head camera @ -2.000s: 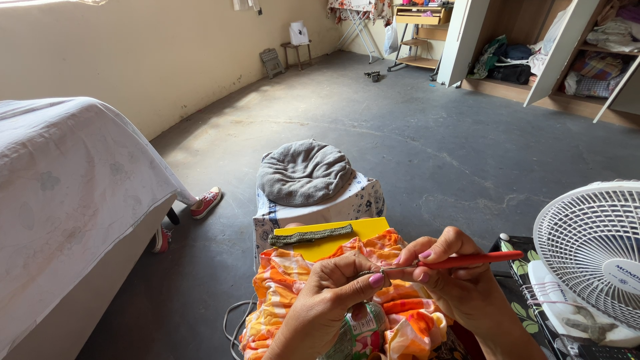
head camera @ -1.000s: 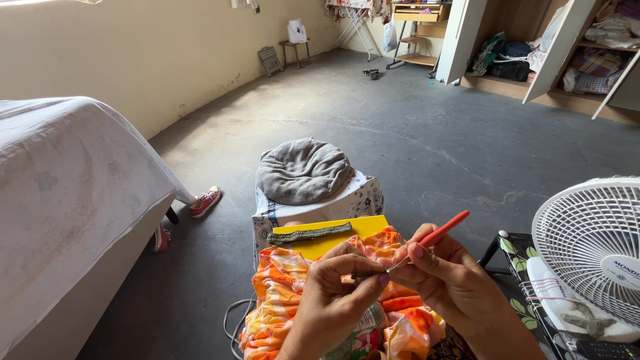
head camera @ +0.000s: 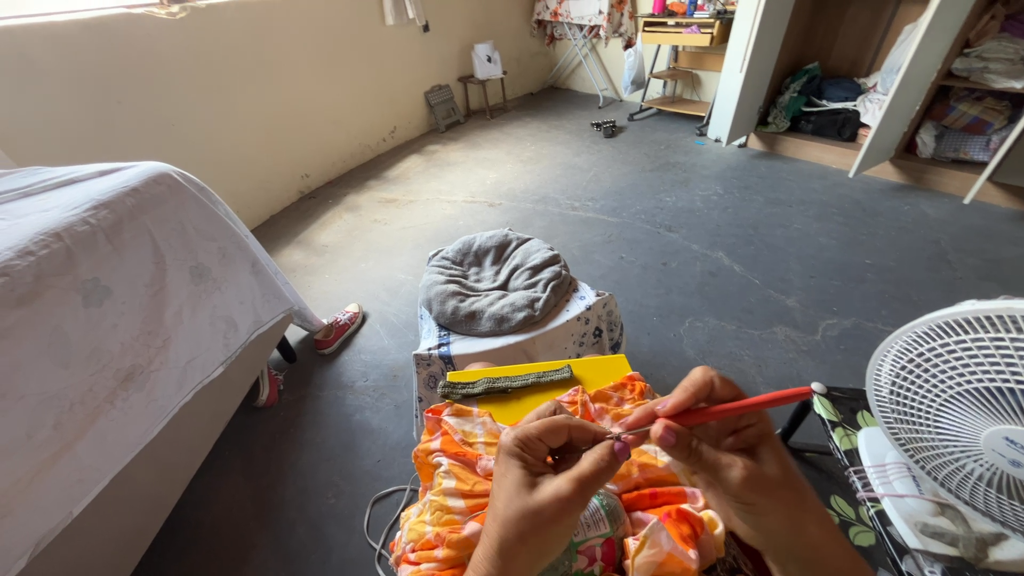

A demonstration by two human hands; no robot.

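Observation:
My right hand (head camera: pixel 720 448) grips a red-handled crochet hook (head camera: pixel 740 406), its metal tip pointing left to my left fingertips. My left hand (head camera: pixel 552 472) pinches a small piece of work, mostly hidden by the fingers; its material cannot be made out. Beyond the hands, a dark green crocheted strip (head camera: pixel 506 382) lies on a yellow board or folder (head camera: pixel 596 376). Orange and white patterned cloth (head camera: pixel 448 472) covers my lap. Between my forearms, a printed clear plastic package or container (head camera: pixel 596 532) shows in part.
A round gray cushion (head camera: pixel 496 280) rests on a cloth-covered stool (head camera: pixel 596 324) ahead. At right, a white fan (head camera: pixel 952 408) stands by a leaf-patterned surface (head camera: pixel 848 480). A sheet-covered bed (head camera: pixel 128 320) is at left, red sneakers (head camera: pixel 339 328) beside it. A cable (head camera: pixel 376 512) lies on the floor.
The crochet hook has tilted from steeply raised one second ago to nearly level, with my right hand turning along with it. My left hand stays closed on the small work.

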